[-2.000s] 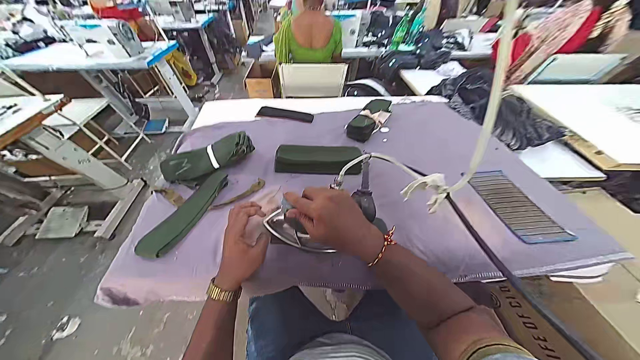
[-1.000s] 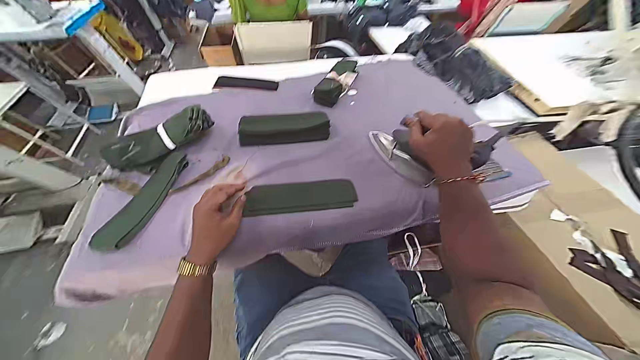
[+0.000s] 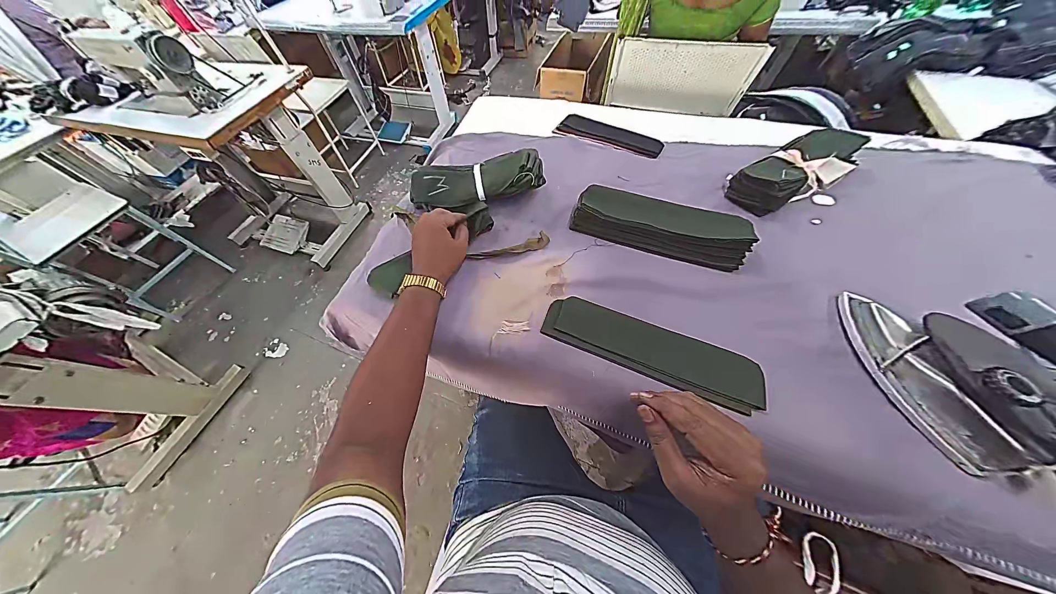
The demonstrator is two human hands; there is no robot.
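Observation:
My left hand (image 3: 440,243) lies over a strip of folded dark green fabric (image 3: 389,275) at the left of the cloth-covered table; its fingertips are bent down on the fabric, and whether they grip it is hard to tell. Just behind it is a rolled green fabric bundle (image 3: 450,186) with a white band. My right hand (image 3: 701,450) is at the front edge, fingers close together and seemingly holding nothing, near a flat green fabric stack (image 3: 660,351). Farther back sits a thicker green stack (image 3: 664,224). The clothes iron (image 3: 973,396) rests at the right.
A tied green bundle (image 3: 792,173) and a narrow dark strip (image 3: 609,136) lie at the back of the table. Sewing machine tables (image 3: 198,107) stand at the left. Beyond the table are a chair (image 3: 689,78), a cardboard box (image 3: 569,70) and a person in green.
My right hand has let go of the iron and come back to the table's front edge. My left hand has moved from the near stack to the green strip at the left.

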